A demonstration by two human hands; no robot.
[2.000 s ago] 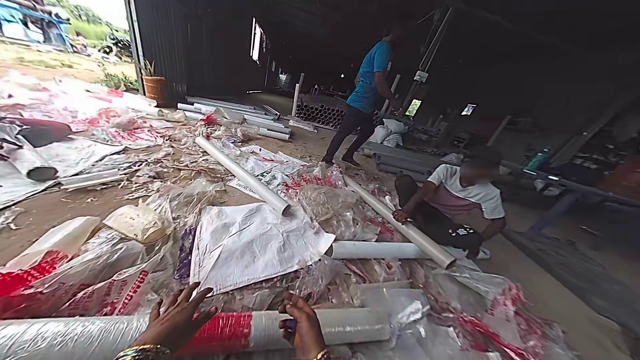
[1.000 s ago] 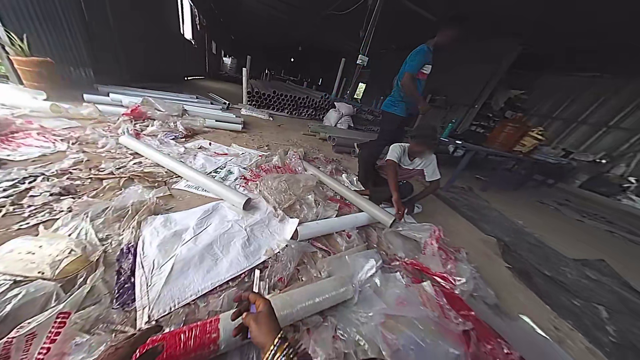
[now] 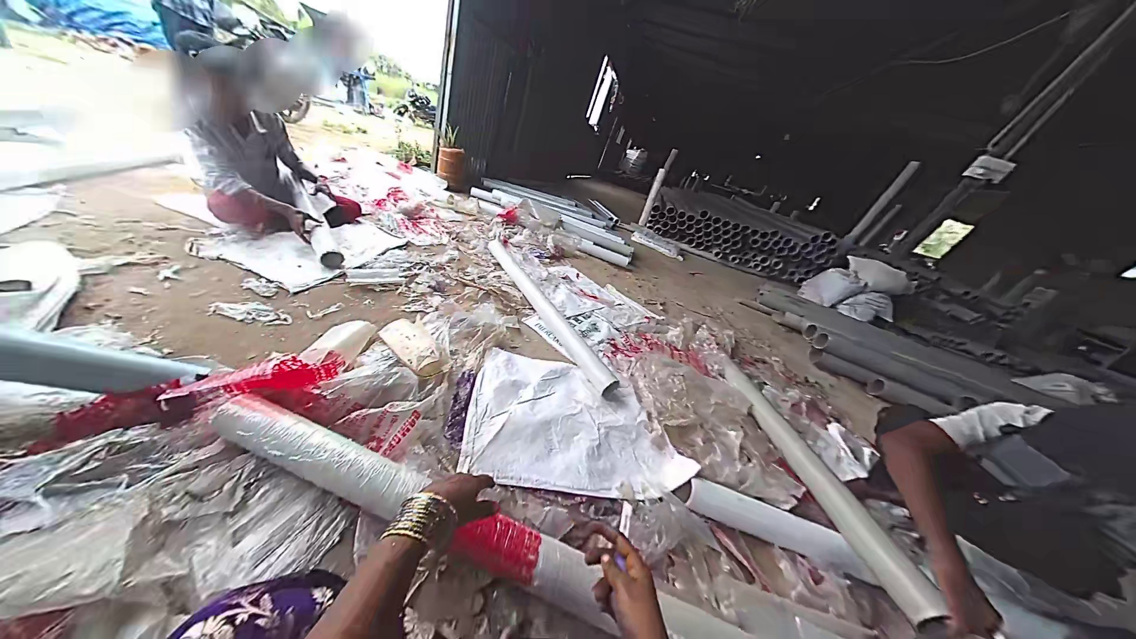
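Observation:
A long pipe in clear plastic wrap [image 3: 319, 457] with a red band [image 3: 499, 548] lies slantwise before me. My left hand [image 3: 461, 497], bangles at its wrist, rests on the wrapped pipe just left of the red band. Right of the band, my right hand [image 3: 617, 564] is curled with a small bluish thing between its fingers, too small to name. A white woven sack [image 3: 568, 426] is spread beyond the pipe, and the end of a bare grey pipe [image 3: 559, 319] lies on it.
Plastic film [image 3: 213, 524] litters the ground. At the right a co-worker's hand [image 3: 972, 608] is at the end of a grey pipe [image 3: 834, 488]. Another person [image 3: 257, 169] sits at the left holding a pipe [image 3: 324, 240]. Stacked pipes [image 3: 745, 235] stand behind.
The view has swung left, bringing the seated person at the left into sight. The standing person in blue is out of view. My left hand now shows fully on the wrapped pipe.

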